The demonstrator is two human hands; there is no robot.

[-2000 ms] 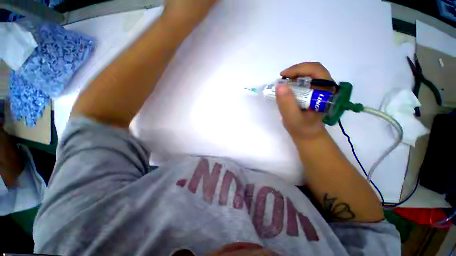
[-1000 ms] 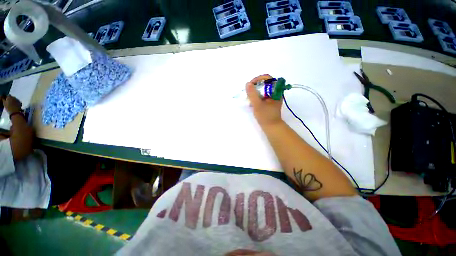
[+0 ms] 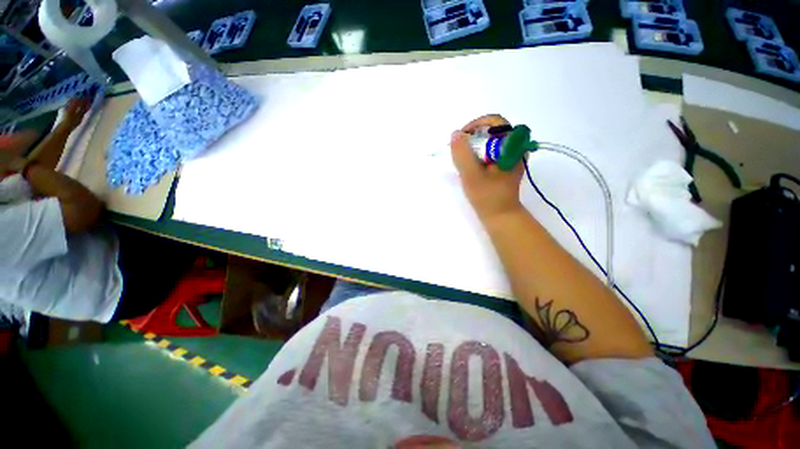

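My right hand is closed around a glue syringe with a blue-banded label, over the white paper sheets. The needle end points left, but the fine tip is faint against the white. The dark green adapter is at the syringe's rear, with a translucent hose and a thin dark blue cable running back towards me. My left hand is out of the picture.
Blue housings stand beyond the bench. At left are a bag of light-blue bits, a loose heap and a seated person's arm. At right are a crumpled wipe, black-jawed pliers and a black box.
My left arm, reaching forward two seconds ago, has left the picture. My view has widened, showing the housings and the person. The syringe has stayed in my right hand.
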